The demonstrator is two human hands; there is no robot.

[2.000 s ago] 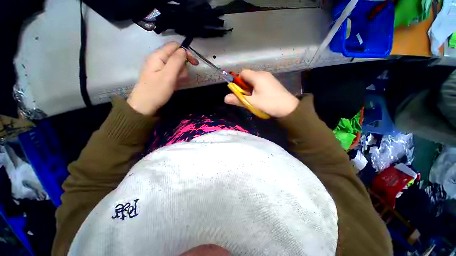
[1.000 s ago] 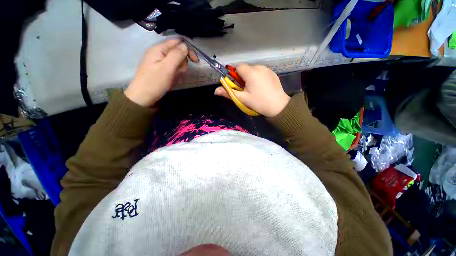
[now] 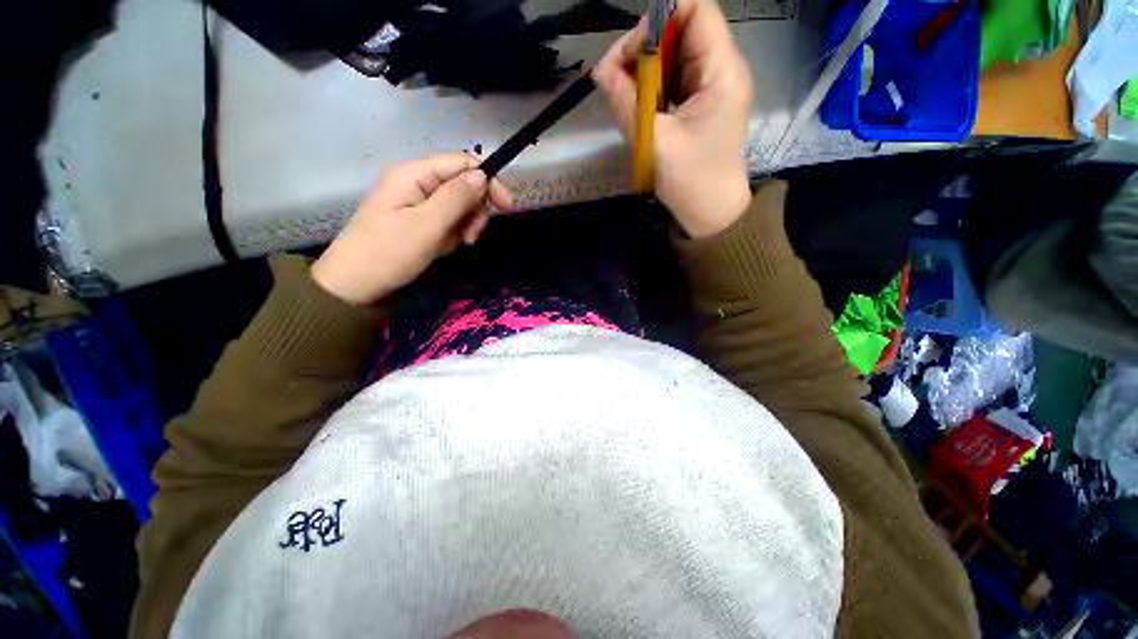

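Note:
A flat black strip (image 3: pixel 539 126) is stretched slantwise between my two hands, above the table's front edge. My left hand (image 3: pixel 414 222) pinches its lower end between thumb and fingers. My right hand (image 3: pixel 703 125) holds the strip's upper end at its fingertips. It also holds the scissors (image 3: pixel 646 119), yellow handle towards me, red handle partly hidden behind the fingers, blades pointing up and cut off by the picture's top edge. A dark pile of cut pieces (image 3: pixel 481 50) lies at the top of the table, left of my right hand.
The off-white table (image 3: pixel 125 137) has a long black strip (image 3: pixel 210 150) running down its left part. A blue bin (image 3: pixel 917 75) stands top right beside green cloth (image 3: pixel 1026 28). A pale strip (image 3: pixel 834 78) slants near the bin. Bags and scraps lie below right; a grey-clothed body part shows at the right edge.
My right hand has moved up and right, and the scissors have turned upright, away from my left hand. A length of black strip now spans both hands. My left hand is slightly lower.

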